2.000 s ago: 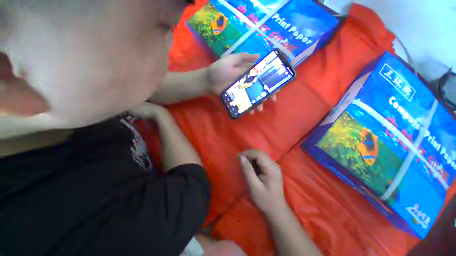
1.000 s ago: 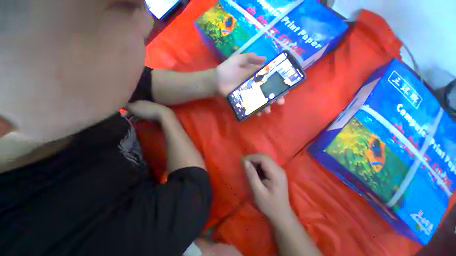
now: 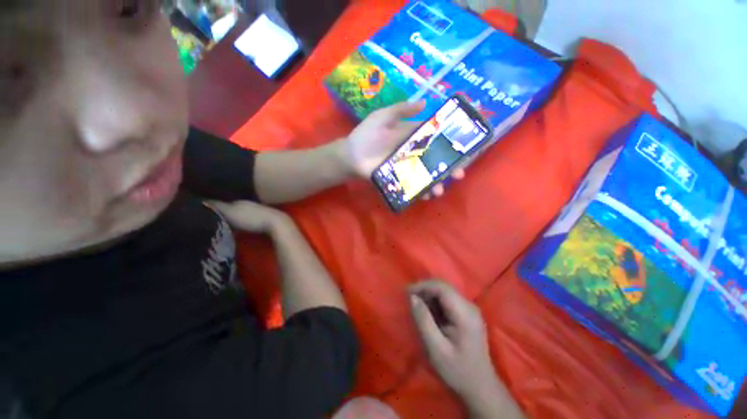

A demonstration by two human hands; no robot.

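Observation:
My right hand (image 3: pixel 457 334) comes in from the lower right and rests on the red plastic sheet (image 3: pixel 389 299). Its fingers are loosely curled and the thumb is against them. Nothing shows in it. No clear part of my left hand shows; a patch of skin at the bottom edge cannot be identified. A person in black on the left holds a smartphone (image 3: pixel 432 151) with a lit screen in one hand, above the red sheet. The person's other arm is bent, with its hand near the chest.
Two blue packs of computer print paper with white straps lie on the red sheet, one behind the phone (image 3: pixel 459 61) and one at the right (image 3: pixel 647 262). A white-topped item (image 3: pixel 268 47) and colourful things stand on a dark red surface at the upper left.
The view has shifted, bringing more of the dark red surface into view. The person's head is turned more toward me. The phone picture has changed. My right hand remains loosely curled on the sheet.

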